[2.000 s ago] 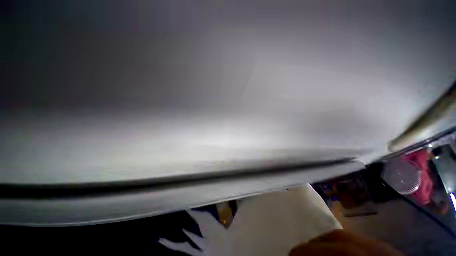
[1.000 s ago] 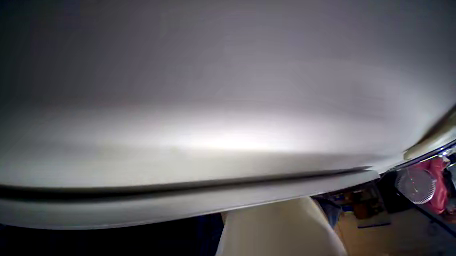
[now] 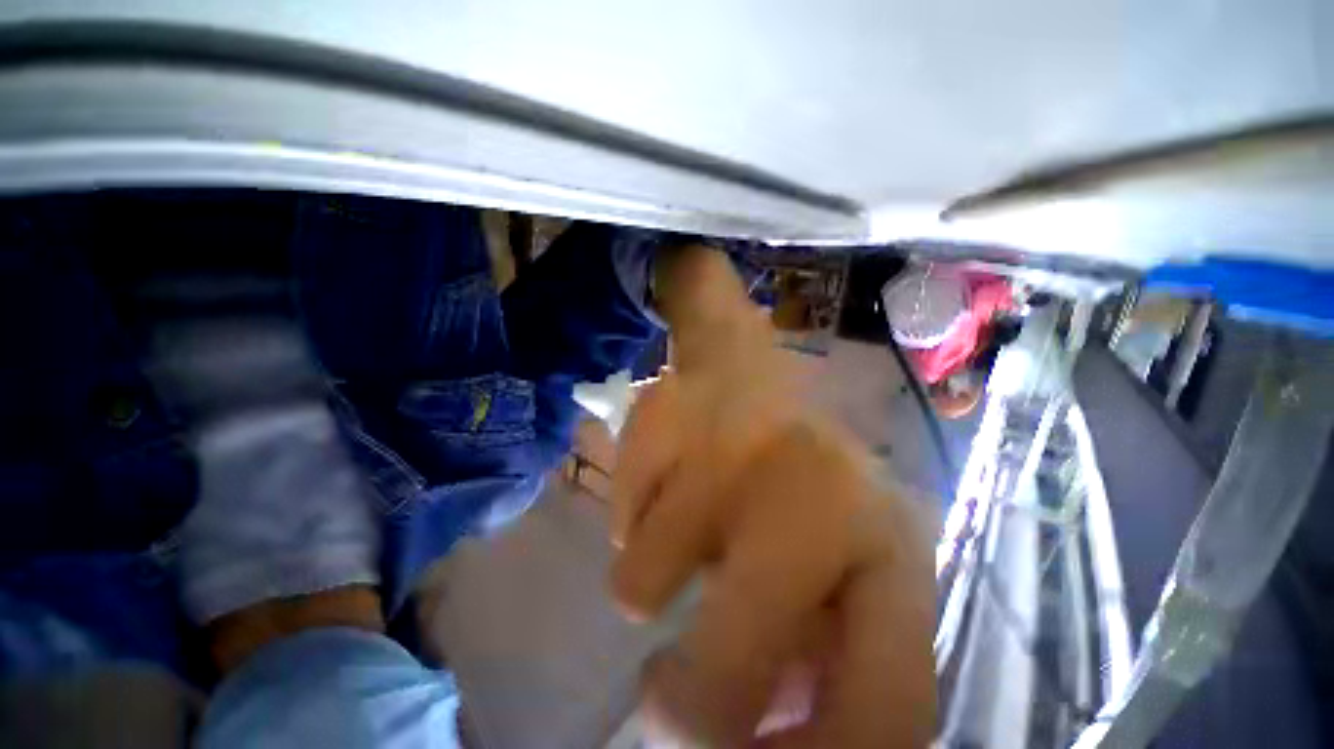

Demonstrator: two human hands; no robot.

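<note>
A large bare hand, seemingly my right hand [image 3: 783, 542], is blurred and close to the camera at lower centre. Its fingers are curled; whether they hold anything is hidden. A small white piece [image 3: 607, 398] shows just behind its left side. At lower left, a grey cuff [image 3: 278, 505] and a strip of wrist lead to a light-blue covering, seemingly on my left hand [image 3: 329, 695], cut off by the bottom edge; its fingers are out of sight. A wide white band [image 3: 585, 59] very near the camera crosses the top.
Dark blue denim clothing [image 3: 468, 395] fills the left and middle. Grey floor [image 3: 512, 615] shows below it. To the right are a round pale mesh-like object [image 3: 926, 303], a pink-red item [image 3: 973, 329], shiny metal-like bars [image 3: 1024, 542] and a blue strip [image 3: 1244, 288].
The white band has shifted up, uncovering denim clothing and floor. The pale cloth-like shape at bottom centre is gone. The bare hand and the light-blue covered part have come into view.
</note>
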